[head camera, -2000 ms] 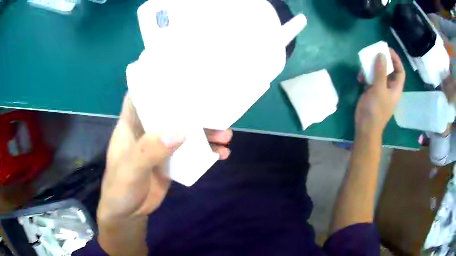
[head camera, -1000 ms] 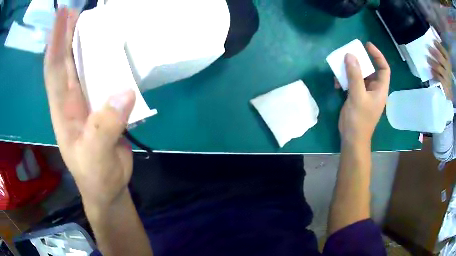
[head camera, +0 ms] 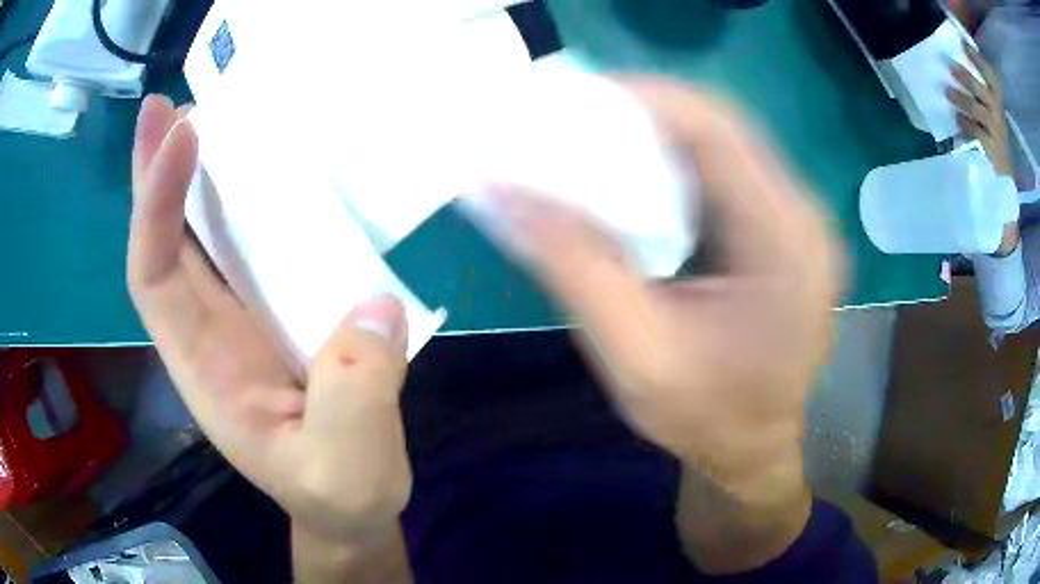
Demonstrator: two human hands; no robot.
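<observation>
A white camera housing [head camera: 325,97] with a small QR label fills the upper left, raised over the green table. Its lower arm rests in my left hand [head camera: 279,399], with the thumb on the near end and fingers along the left side. My right hand [head camera: 730,285] is blurred and close to the camera, holding the white sponge [head camera: 610,154] at the right side of the housing. Whether the sponge touches the housing I cannot tell. The cloth is not visible.
A translucent bottle [head camera: 935,205] lies on the green table [head camera: 80,251] at right. Another person's hand [head camera: 978,103] touches a white-and-black camera [head camera: 929,86]. Another white camera [head camera: 108,46] is at upper left. A red plastic item [head camera: 97,445] and a crate [head camera: 188,553] are below.
My right hand has moved left with the sponge, up to the housing. The housing has turned, showing its QR label again, and my left hand has shifted slightly right and down from a second ago.
</observation>
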